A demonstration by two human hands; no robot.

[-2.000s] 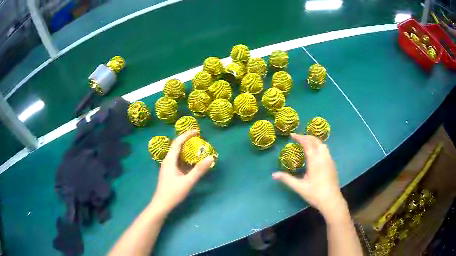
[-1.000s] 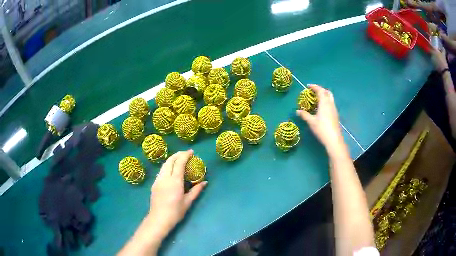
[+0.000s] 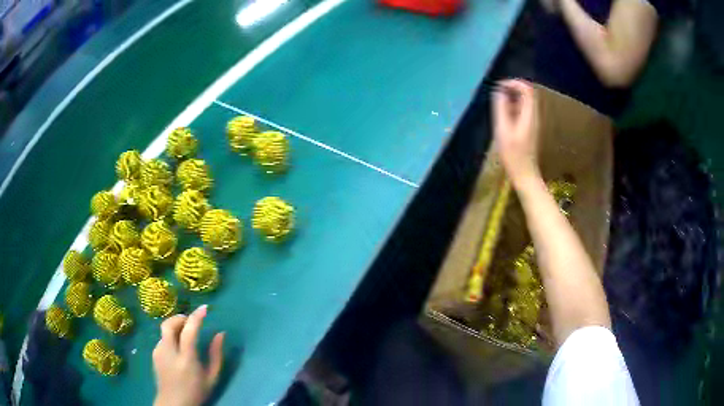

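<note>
Many gold mesh heads (image 3: 158, 240) stand in a loose cluster on the green side table (image 3: 333, 262), at the left of the view. A few stand apart on the cluster's right side, two of them side by side near the thin white line. My left hand (image 3: 184, 358) is over the table just below the cluster, fingers apart and empty. My right hand (image 3: 516, 123) is off the table, above the far part of the open carton (image 3: 575, 147); it is blurred and its fingers look curled, so I cannot tell whether it holds anything.
The carton holds loose gold parts (image 3: 520, 297) and a long gold strip (image 3: 488, 246). A red bin (image 3: 421, 6) is cut off at the top edge. A person's arm (image 3: 607, 44) is at upper right. The white rail (image 3: 262, 51) borders the belt.
The view has swung right. My right hand has left the mesh head, which now stands beside another, and moved over the carton. My left hand has let go of its mesh head.
</note>
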